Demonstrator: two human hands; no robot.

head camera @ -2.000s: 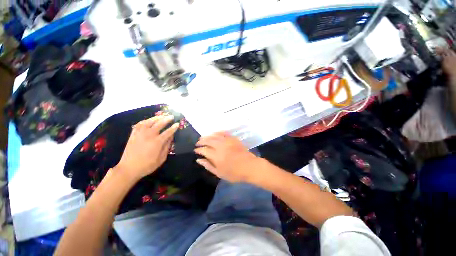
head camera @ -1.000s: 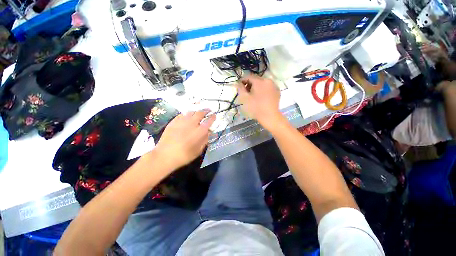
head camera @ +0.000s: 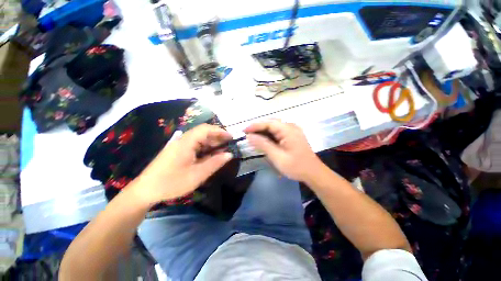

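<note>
A black floral garment piece (head camera: 129, 137) lies on the table's front left and hangs over my lap. My left hand (head camera: 189, 162) is on its right end, thumb and fingers closed on a small dark edge. My right hand (head camera: 288, 149) is just right of it, fingertips pinched on a thin black cord that runs between the hands. The cord's exact join with the cloth is blurred. The presser foot and needle area (head camera: 211, 79) is behind the cloth, away from both hands. A tangle of black cord (head camera: 294, 60) lies on the machine bed.
A greyer floral heap (head camera: 66, 99) is at the table's left. Red and orange ring handles (head camera: 393, 101) and a tan tape roll (head camera: 439, 90) are at the right. A dark floral bundle (head camera: 406, 192) hangs beside my lap. The white sewing machine head (head camera: 329, 27) spans the back.
My right hand has come from the cord tangle down and back to beside my left hand, with a strand of cord. My left hand now pinches at the cloth's right end.
</note>
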